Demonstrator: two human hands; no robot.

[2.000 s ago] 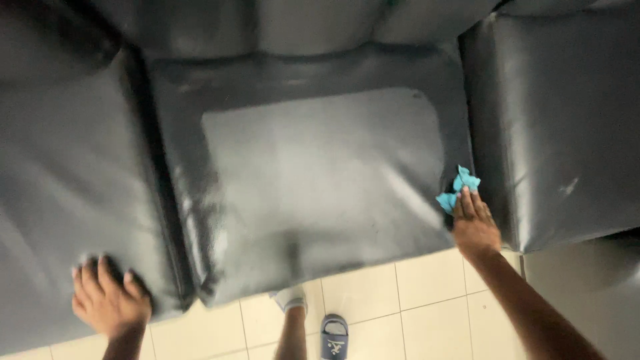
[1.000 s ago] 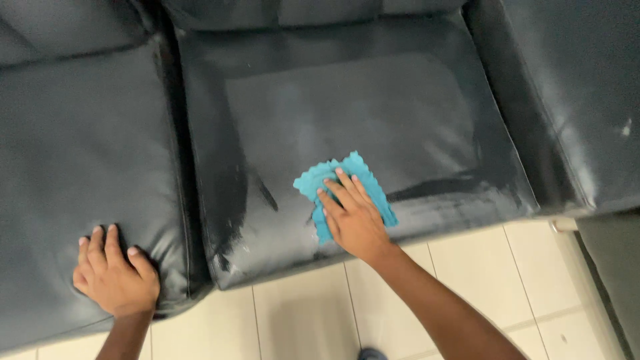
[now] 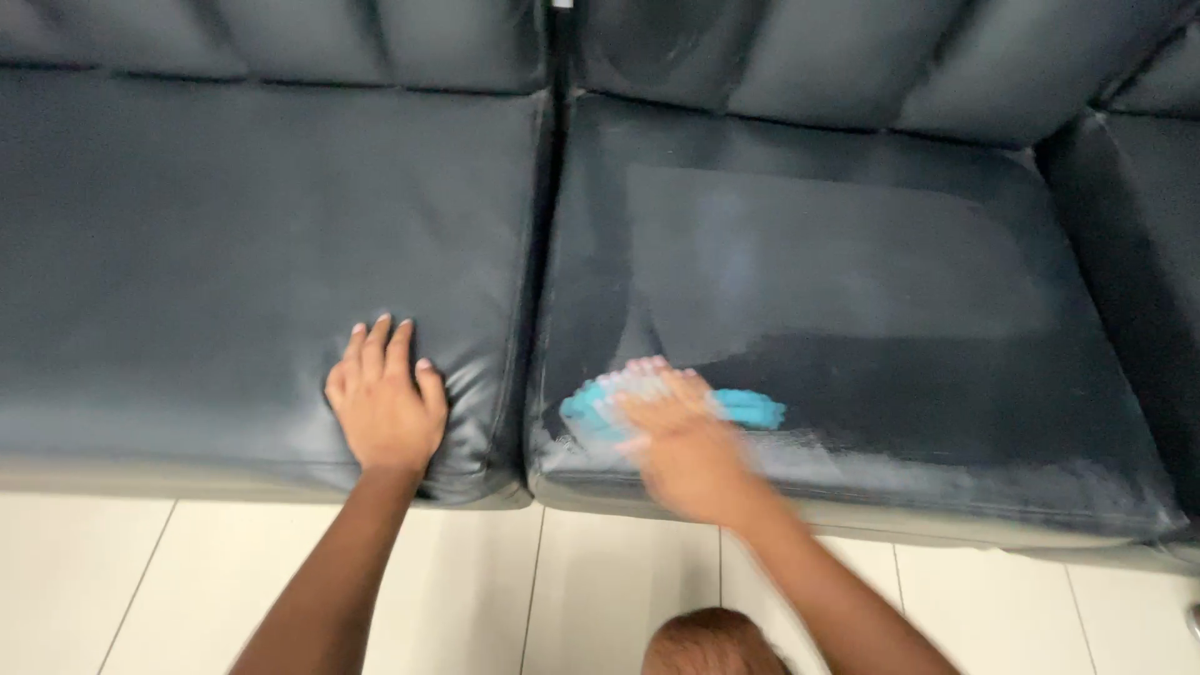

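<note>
My left hand (image 3: 386, 403) presses flat on the left seat cushion (image 3: 234, 234) of a dark leather-like sofa, its fingers apart and nothing in it. Creases run in the cover beside its thumb. On the front left part of the middle seat cushion (image 3: 834, 253), my right hand (image 3: 684, 431), blurred, lies over a turquoise cloth (image 3: 750, 409), which shows on both sides of the fingers. A paler, dull patch covers much of this cushion. Darker and whitish streaks mark its front part.
Ribbed backrests (image 3: 834, 66) rise behind the seats, and another dark sofa section (image 3: 1144, 206) stands at the right. Below the front edge lies a pale tiled floor (image 3: 619, 581). A rounded brown shape, perhaps a knee, shows at the bottom.
My right hand has moved with the cloth from the cushion's right front edge to its left front part. My left hand stays on the left cushion. The view has shifted.
</note>
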